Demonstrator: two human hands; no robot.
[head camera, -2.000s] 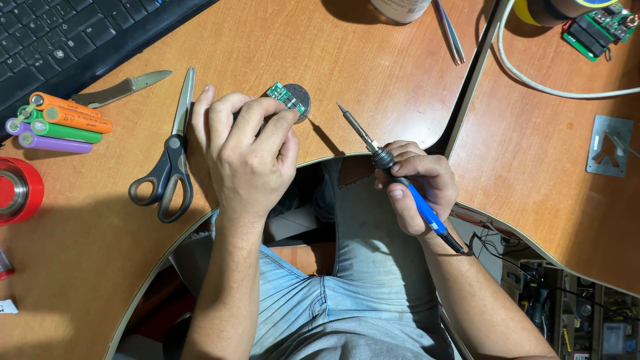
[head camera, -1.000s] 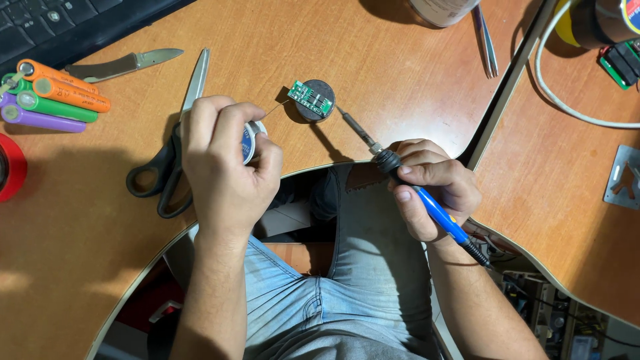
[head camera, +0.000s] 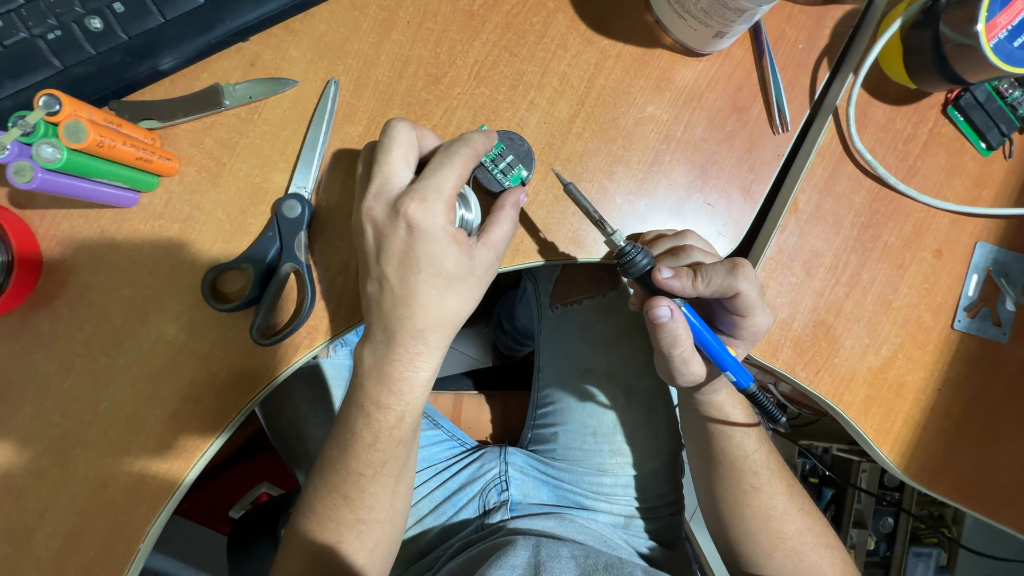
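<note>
My left hand (head camera: 432, 232) has its thumb and forefinger at the ends of a small green circuit board (head camera: 506, 162), which lies on a round dark disc (head camera: 522, 152). A spool of solder wire (head camera: 468, 210) is held in the same hand, partly hidden by the fingers. In my right hand (head camera: 700, 300) is a soldering iron with a blue handle (head camera: 714, 344). Its metal tip points up and left, just right of the disc and apart from the board.
Scissors (head camera: 292, 232), a folding knife (head camera: 208, 102) and several battery cells (head camera: 112, 146) lie left, near a black keyboard (head camera: 96, 40) and a red roll (head camera: 20, 260). Tweezers (head camera: 770, 80), a container (head camera: 704, 20), a white cable (head camera: 880, 180), another circuit board (head camera: 980, 120) and a metal plate (head camera: 986, 296) are right.
My left hand has moved from beside the disc to the board, with the thumb and forefinger now at it. The solder strand seen reaching toward the board a second ago is no longer plainly visible.
</note>
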